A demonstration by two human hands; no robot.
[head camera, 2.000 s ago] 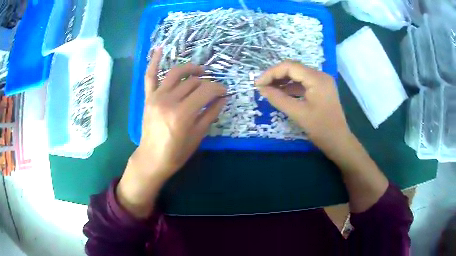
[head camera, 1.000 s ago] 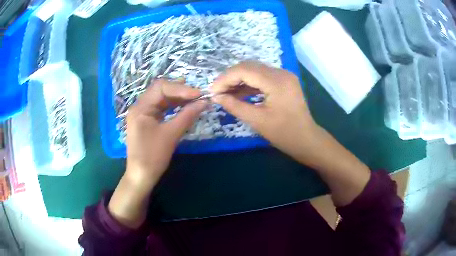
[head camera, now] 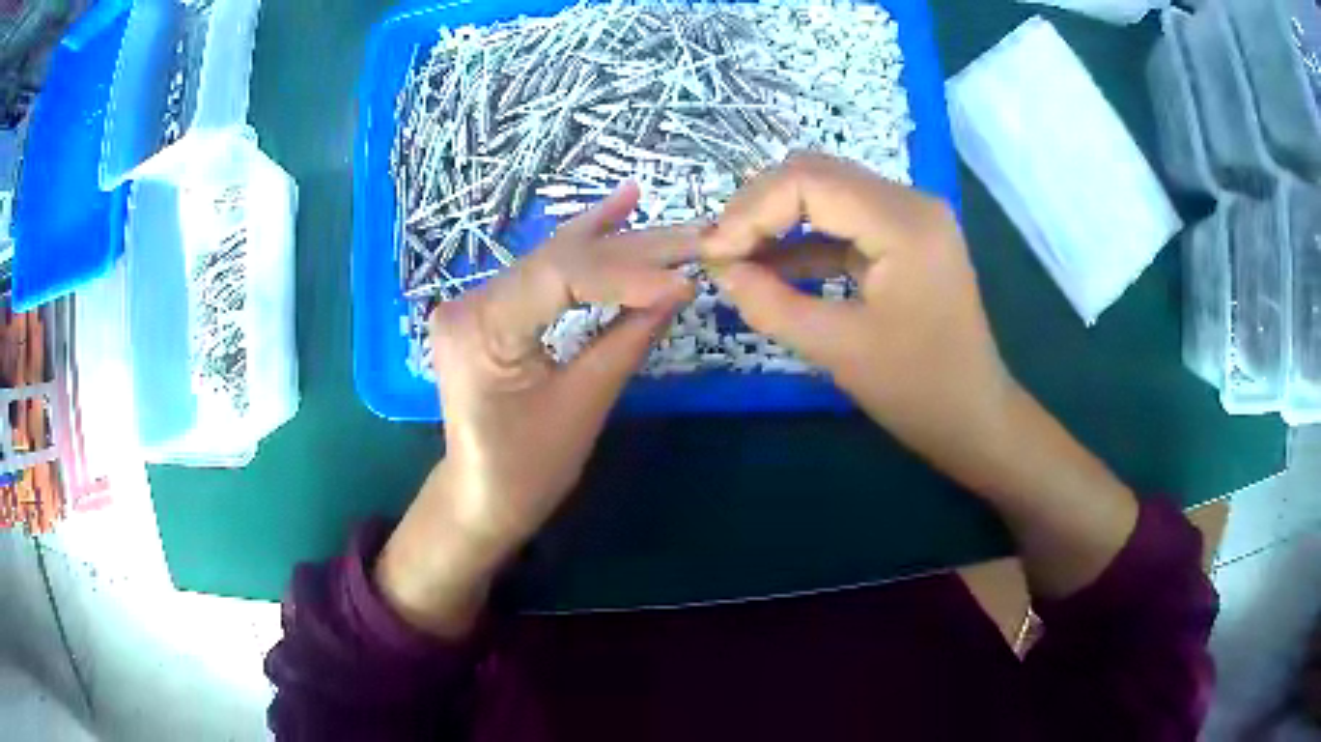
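Note:
The blue parts tray (head camera: 380, 218) lies in front of me. Thin metal pins (head camera: 485, 123) are heaped at its left and far side. Small white plastic caps (head camera: 855, 58) lie at its right and near side. My left hand (head camera: 543, 341) and my right hand (head camera: 862, 283) meet fingertip to fingertip over the tray. A small piece (head camera: 701, 270) is pinched where the fingertips meet; it is mostly hidden, so I cannot tell whether it is a pin, a cap or both.
A clear plastic box (head camera: 160, 319) partly filled with slim pieces is left of the tray. A blue tray (head camera: 65, 218) and another clear box (head camera: 217, 73) stand beyond it. A white pad (head camera: 1065, 167) lies to the right, near stacked clear boxes (head camera: 1253, 276).
The view has shifted, so the tray sits further right than a second ago. My left hand's fingers have spread a little. Both hands remain together at the fingertips.

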